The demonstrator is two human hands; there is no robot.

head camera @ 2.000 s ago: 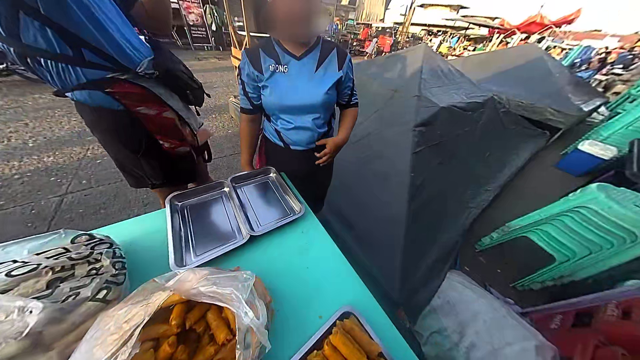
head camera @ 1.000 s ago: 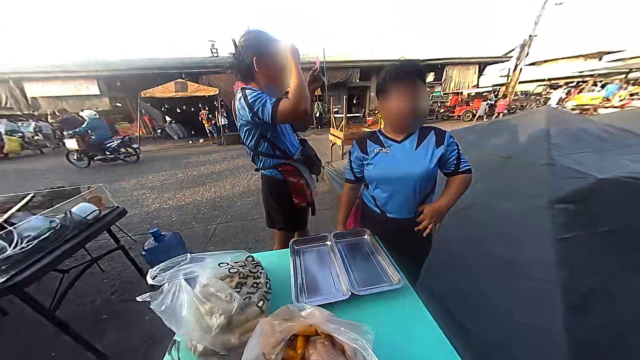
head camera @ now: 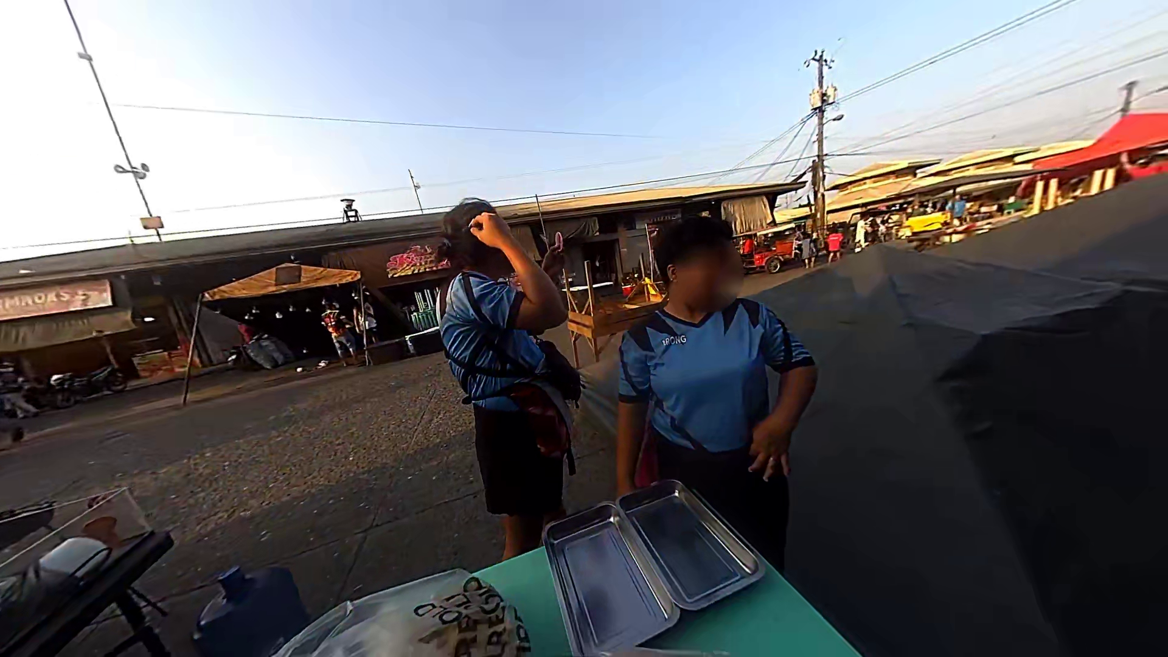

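Neither of my hands shows in the head view. Two rectangular metal trays, the left one [head camera: 610,579] and the right one [head camera: 691,545], lie side by side on a turquoise table [head camera: 776,620], their inner edges meeting. Both trays hold nothing. Left of them, a clear plastic bag [head camera: 411,620] with dark printing is cut off by the lower frame edge. Its contents are hard to make out.
A person in a blue shirt [head camera: 707,379] stands behind the trays; another person [head camera: 497,338] stands to the left, arm raised. A large dark tarpaulin [head camera: 912,411] rises at right. A blue water jug [head camera: 251,611] and a black table [head camera: 119,584] are at lower left.
The view has swung up and left, so the yellow-brown rolls seen earlier are out of frame. The person behind the trays has turned their head to the side.
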